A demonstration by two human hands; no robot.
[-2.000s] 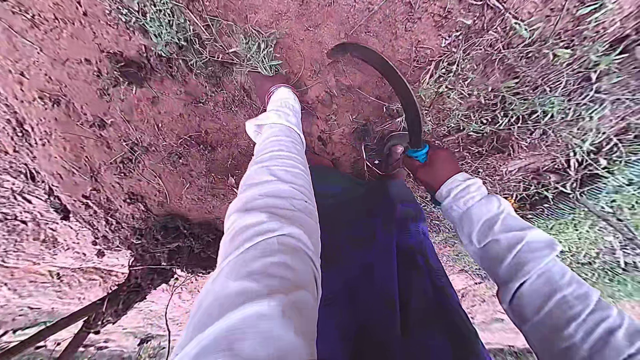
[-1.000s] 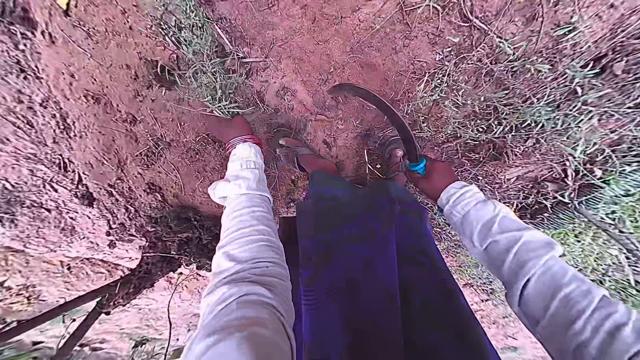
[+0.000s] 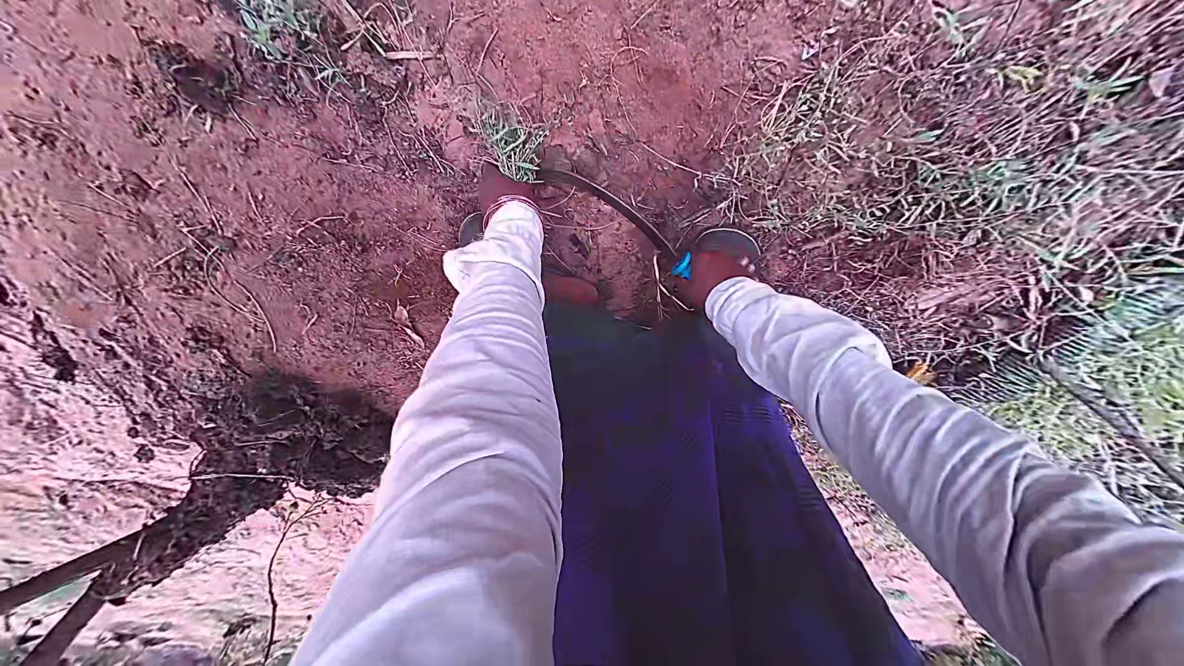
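Observation:
My left hand (image 3: 506,188), with bangles at the wrist, is closed around a small tuft of green grass (image 3: 513,143) that sticks out past the fingers. My right hand (image 3: 710,277) grips a sickle by its handle, which shows bright blue at the blade end. The sickle's dark curved blade (image 3: 615,203) arcs up and left, its tip beside my left hand at the base of the tuft. Whether the tip touches the grass I cannot tell. The handle is mostly hidden in my right hand.
My shoes (image 3: 728,243) stand on reddish soil, with dark blue cloth (image 3: 666,481) hanging below. Dry and green grass (image 3: 925,176) lies thick on the right. Another grass clump (image 3: 287,28) is at upper left. Forked branches (image 3: 102,573) and a dark shadow are at lower left.
My left hand has moved right from the grass clump at upper left, and now holds a tuft near the blade tip. My right hand still holds the sickle.

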